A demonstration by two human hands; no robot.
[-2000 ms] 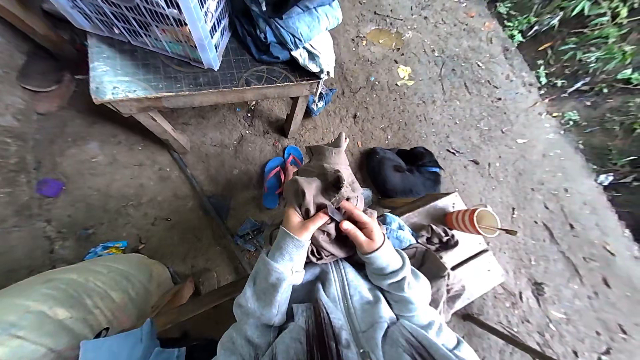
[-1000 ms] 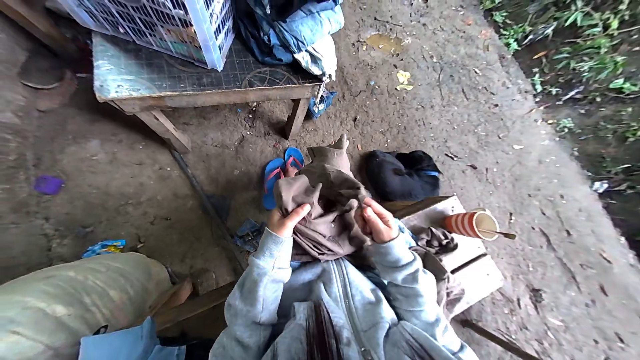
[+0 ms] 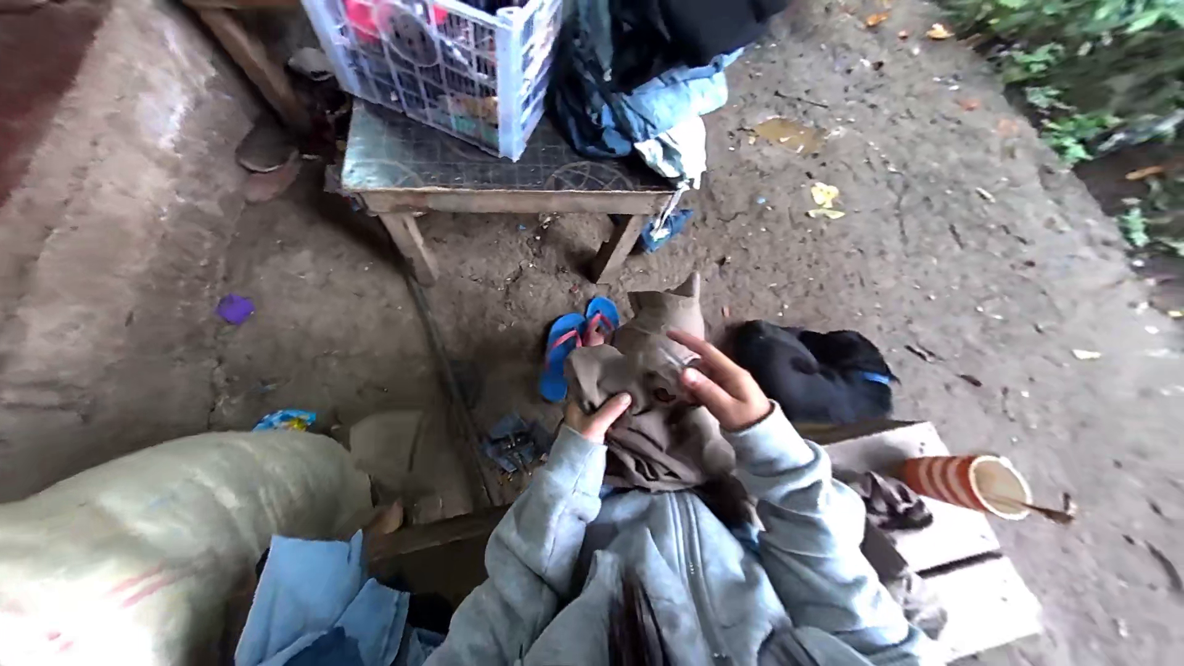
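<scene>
A brown piece of cloth (image 3: 661, 444) lies bunched over my lap, with a pointed corner reaching toward the ground ahead. My left hand (image 3: 598, 418) grips a fold of it at the left, thumb on top. At the cloth's right side is my right hand (image 3: 726, 384), its index finger stretched out and its thumb and other fingers near the fabric; whether it pinches any cloth is unclear. Blue flip-flops (image 3: 560, 356) with pink straps show just beyond the cloth.
A low wooden table (image 3: 518, 199) ahead bears a plastic crate (image 3: 444, 74) and piled clothes (image 3: 647, 102). A black dog (image 3: 814, 370) lies curled at the right, near a wooden bench (image 3: 971, 592) with an orange-striped cup (image 3: 962, 483). A large stuffed sack (image 3: 185, 518) is at the left.
My right hand has shifted from gripping the cloth's right side to an extended-finger pose over it. The cloth, spread between both hands a second ago, is bunched differently.
</scene>
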